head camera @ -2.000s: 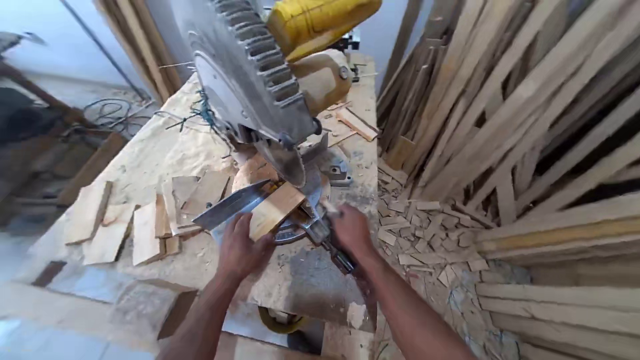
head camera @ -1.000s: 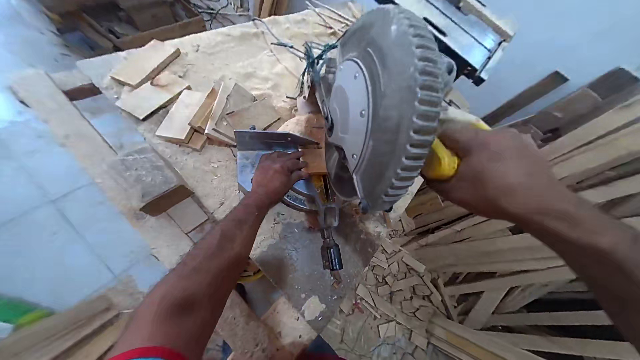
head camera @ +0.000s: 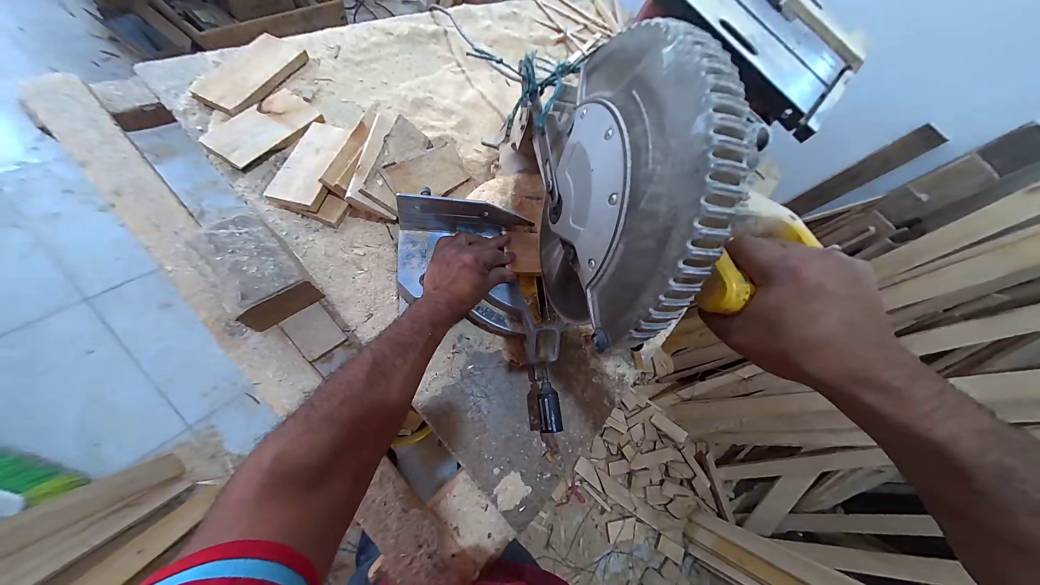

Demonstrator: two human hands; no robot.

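Observation:
My right hand (head camera: 800, 301) is closed around the yellow handle (head camera: 725, 286) of a miter saw. The saw's ribbed metal blade guard (head camera: 642, 179) stands just right of the wood, and the blade (head camera: 565, 284) shows below it. My left hand (head camera: 467, 272) presses a small wooden block (head camera: 525, 252) on the saw's base, near the blade and in front of the metal fence (head camera: 455, 213). The block's far end is hidden by the guard. The black-gripped miter lock knob (head camera: 546, 408) sticks out toward me.
Cut wood pieces (head camera: 309, 166) lie left of the saw on the sawdust-covered bench (head camera: 366, 73). Small offcuts (head camera: 650, 455) are heaped on the floor at lower right. Long boards (head camera: 959, 325) are stacked at right. A dusty wooden block (head camera: 256, 268) sits at the bench's left side.
My right hand was low beside the saw's base two seconds ago and now holds the saw handle. The saw head is lower than then. My left hand stays on the wood. The view has shifted.

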